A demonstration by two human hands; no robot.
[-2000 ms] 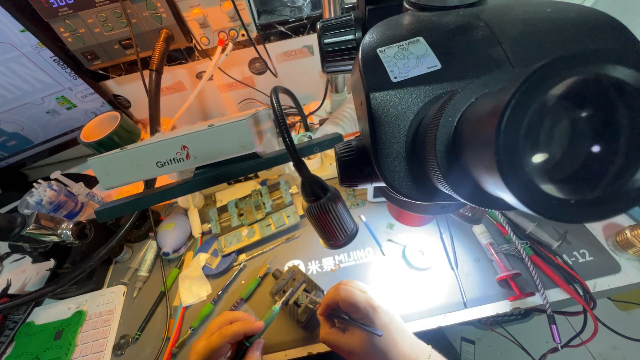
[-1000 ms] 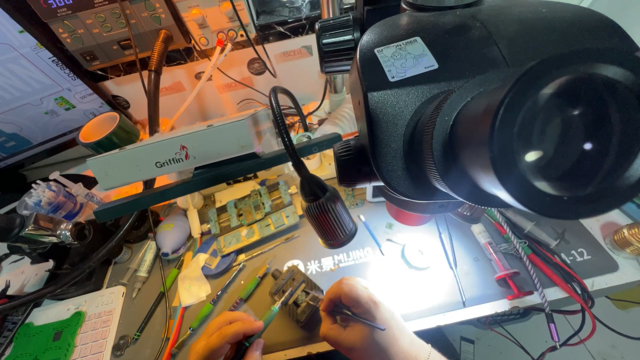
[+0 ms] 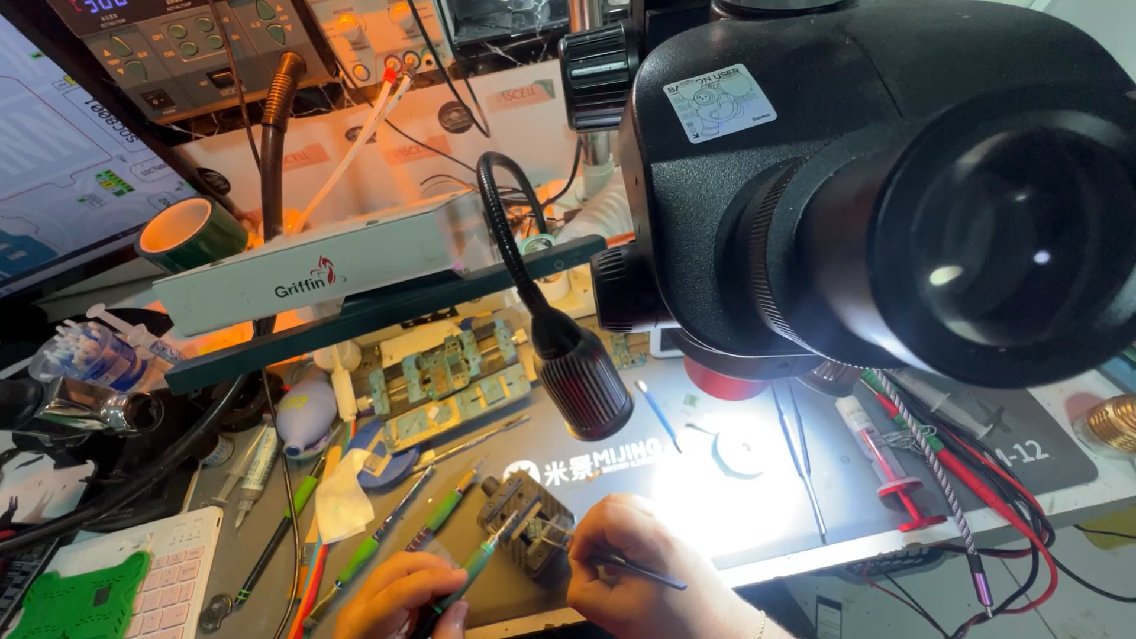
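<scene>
At the bottom middle, my left hand (image 3: 408,593) grips a green-handled pen-shaped tool (image 3: 477,561), its tip over a small dark metal vise (image 3: 525,524). My right hand (image 3: 635,568) rests against the vise's right side and holds a thin dark metal tool, perhaps tweezers (image 3: 641,571), whose rear end sticks out to the right. What sits in the vise's jaws is too small to tell. A gooseneck lamp (image 3: 581,382) hangs above and behind the vise. Just left of it lie green-handled tools (image 3: 359,557) on the grey mat (image 3: 603,488).
A microscope (image 3: 799,177) looms at the upper right. Behind the vise stands a circuit-board holder (image 3: 453,373). Metal tweezers (image 3: 799,453), a red-plunger syringe (image 3: 879,461) and red and black leads (image 3: 994,497) lie to the right. A white keyboard (image 3: 182,568) is at the lower left.
</scene>
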